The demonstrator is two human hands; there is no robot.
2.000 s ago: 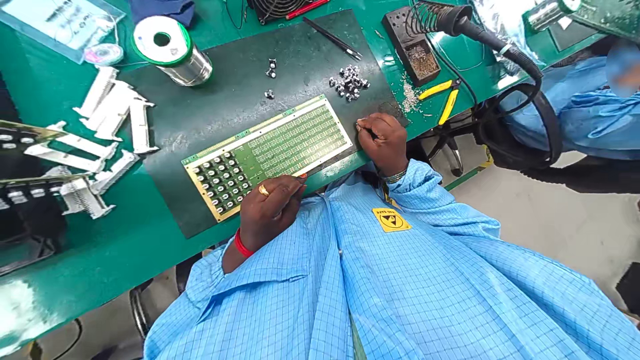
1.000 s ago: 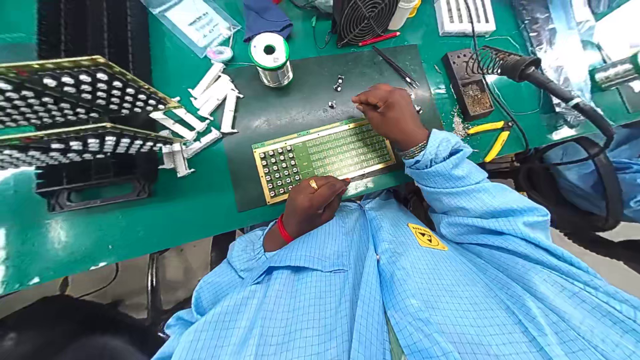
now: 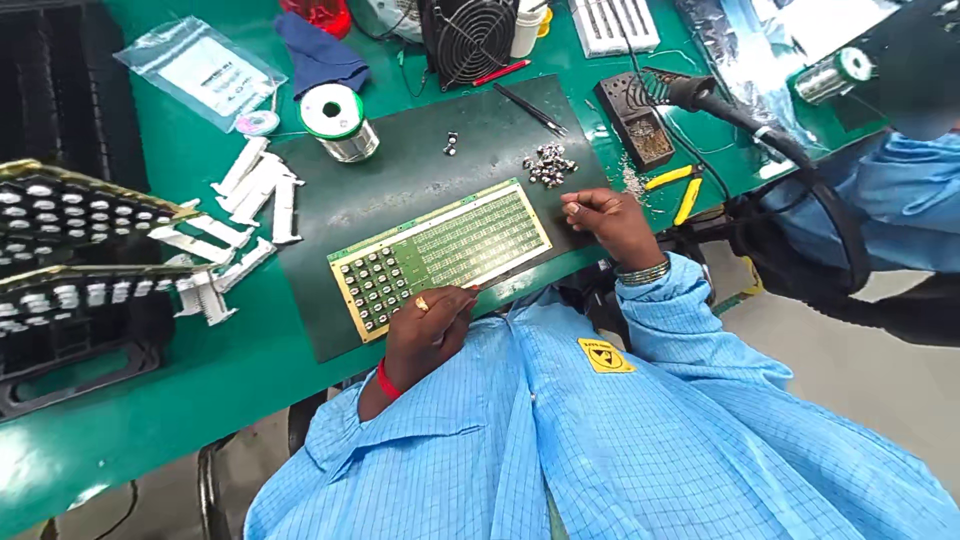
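Observation:
A green printed circuit board lies tilted on a dark mat; rows of round black-and-silver components fill its left part. My left hand, fingers curled, rests at the board's near edge; whether it holds anything is hidden. Just off the board's right end is my right hand, thumb and index finger together; any small part between them cannot be made out. A pile of small black-and-silver components lies beyond the right hand, and a few more lie farther left. Black tweezers rest at the mat's far edge.
Left stand a solder wire spool, white plastic pieces and upright populated boards. Right are yellow-handled cutters, a soldering iron in its stand and its cable. A fan stands behind. Another person's blue sleeve is at far right.
My right hand has moved from above the board's far right edge, near the component pile, back toward me beside the board's right end. My left hand stays at the near edge.

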